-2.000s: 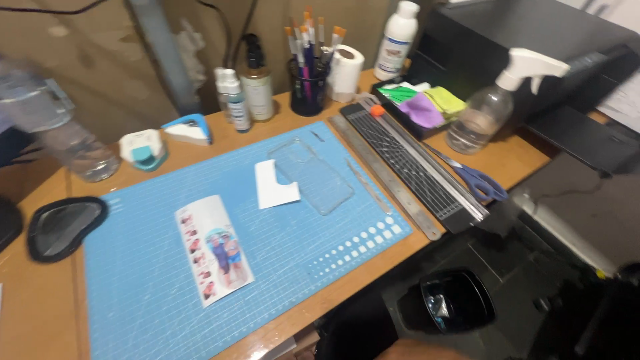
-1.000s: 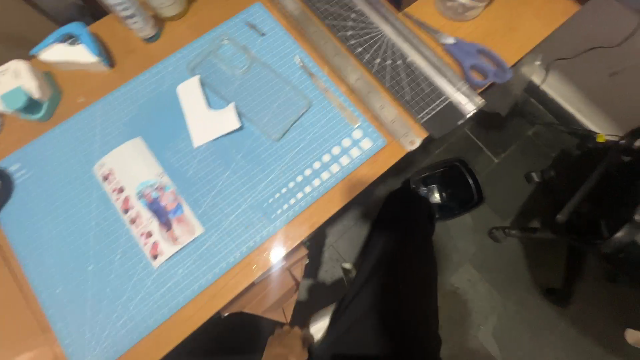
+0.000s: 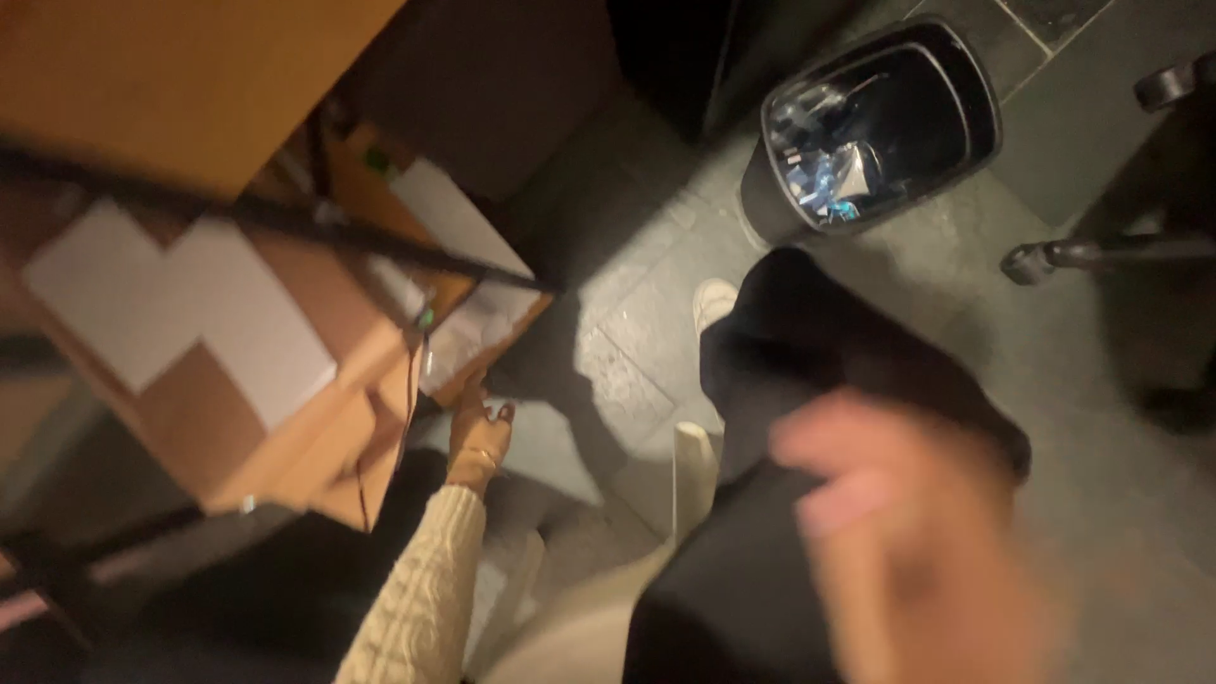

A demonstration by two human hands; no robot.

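Note:
My left hand [image 3: 482, 427], below a cream knitted sleeve and a thin bracelet, reaches under the desk to the near edge of an open box or drawer [image 3: 518, 337] holding clear plastic packets [image 3: 465, 332]. Its fingertips meet that edge; whether they grip it cannot be told. My right hand [image 3: 912, 532] is raised close to the camera over my dark-trousered leg, strongly blurred, its fingers bent; nothing can be made out in it. Left of the box lie white sheets [image 3: 190, 294] on brown cardboard [image 3: 304, 418].
A black waste bin [image 3: 883, 123] with plastic scraps stands on the grey tiled floor beyond my knee. Chair casters [image 3: 1040, 261] are at the right. The wooden desk top [image 3: 190, 85] overhangs at upper left, with a dark bar [image 3: 380, 247] below it.
The view has swung down from the desk top and its blue cutting mat to the space below. My left hand now reaches to the box, and my right hand has come into view.

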